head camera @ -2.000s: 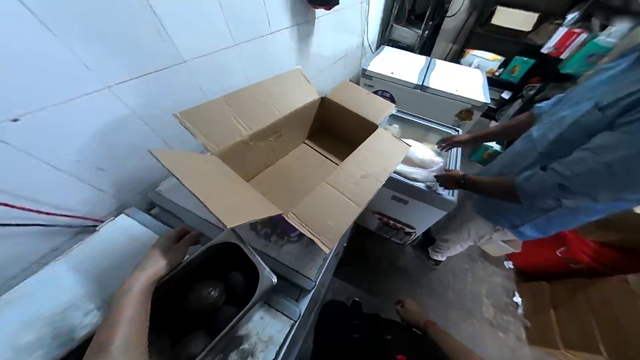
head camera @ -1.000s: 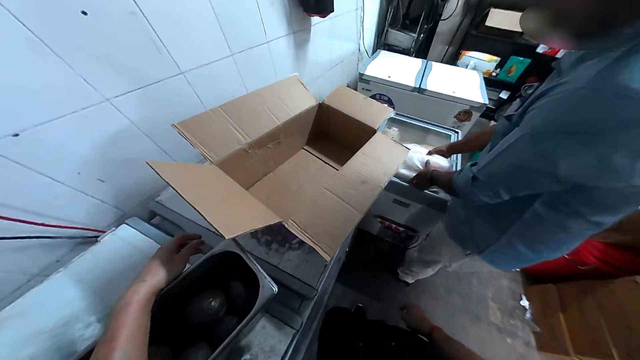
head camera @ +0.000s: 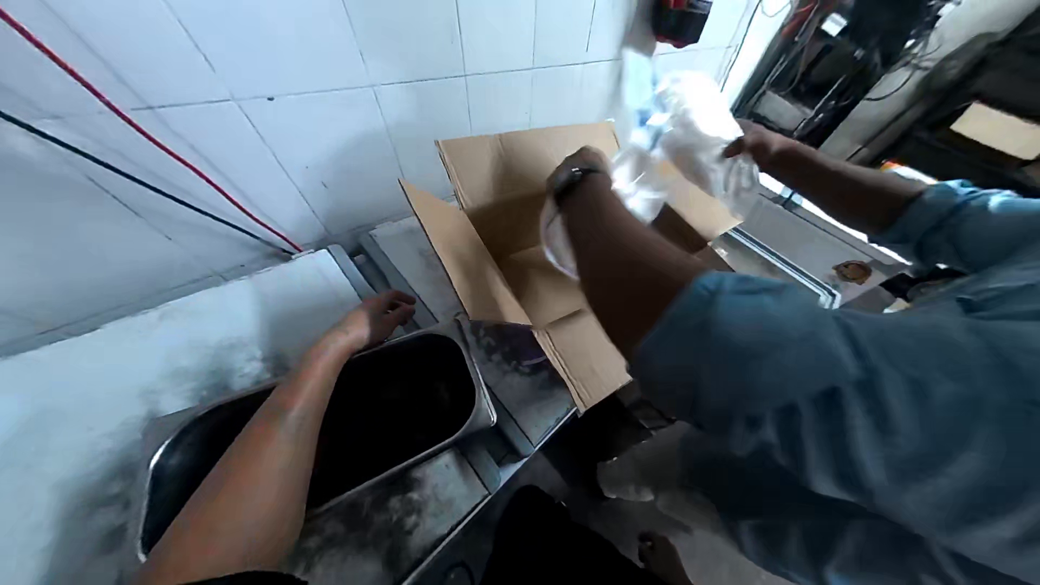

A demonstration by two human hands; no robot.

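Observation:
My left hand (head camera: 383, 317) rests with loosely curled fingers near the far rim of a deep metal pan (head camera: 481, 406); nothing shows in its grasp. The pan's inside is very dark, so its contents are hard to make out. Part of my right hand (head camera: 652, 546) shows low in the head view, its fingers unclear. Right of the pan stands an open cardboard box (head camera: 479, 272) with its flaps spread. A person in a blue shirt (head camera: 796, 349) reaches over the box, both hands at blurred, translucent plastic bags (head camera: 703, 122).
A white tiled wall (head camera: 309, 130) runs behind the worktop (head camera: 73, 398). A red cable (head camera: 154, 134) and a dark cable (head camera: 138, 180) hang along it. A chest freezer (head camera: 788, 264) stands beyond the box. The person's arm and body fill the right side.
The person has moved from the freezer to the box, with the plastic bags now raised above it. My left hand stays by the pan. The view has shifted.

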